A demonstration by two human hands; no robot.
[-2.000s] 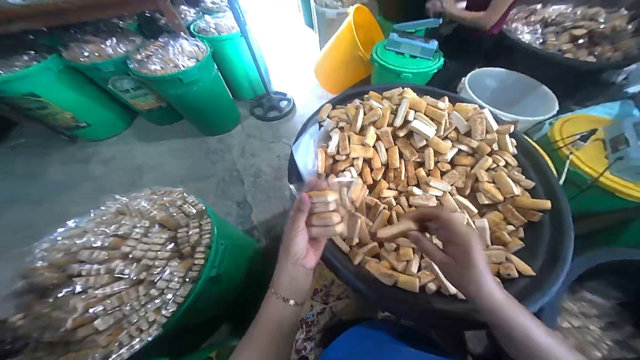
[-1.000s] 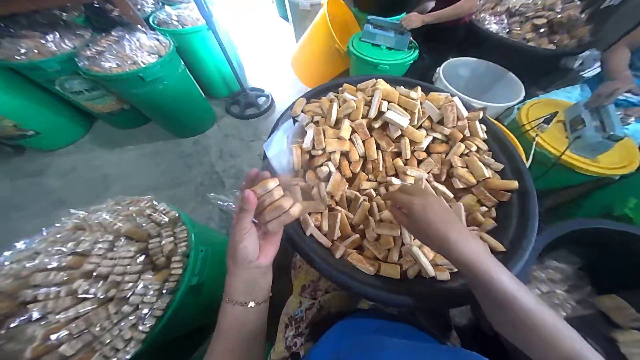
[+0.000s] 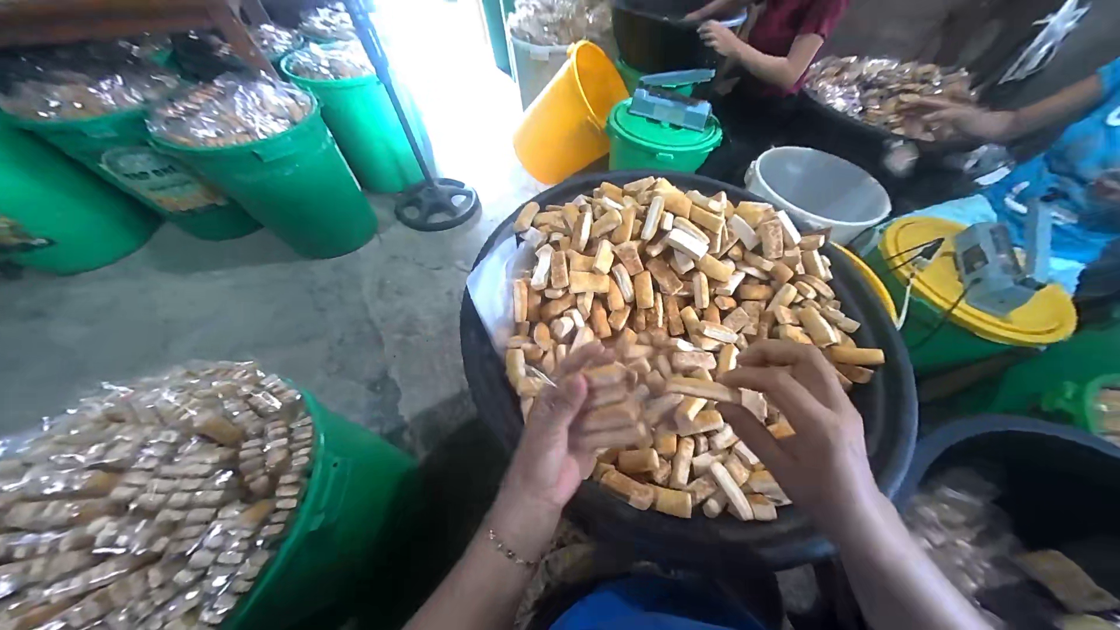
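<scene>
A large round black tub [image 3: 888, 455] holds a heap of short baked bread sticks [image 3: 674, 280]. Over its near left part, my left hand [image 3: 556, 429] holds a small stack of the sticks [image 3: 612, 411], blurred, and a bracelet circles that wrist. My right hand [image 3: 801, 420], to the right of it, pinches one bread stick [image 3: 704, 388] between thumb and fingers, its tip pointing toward the stack. A clear plastic sheet or bag [image 3: 494, 293] lies over the tub's left rim.
At lower left stands a green bucket [image 3: 337, 499] full of bagged sticks. More green buckets [image 3: 271, 184], a tilted yellow bucket [image 3: 569, 118] and a grey bucket [image 3: 818, 192] are behind. Scales sit on a green lid [image 3: 665, 136] and a yellow lid [image 3: 971, 280]. Co-workers' arms [image 3: 779, 66] show at upper right.
My right hand was down in the heap one second ago; now it is raised with a bread stick, close to my left hand. The left hand still holds its stack.
</scene>
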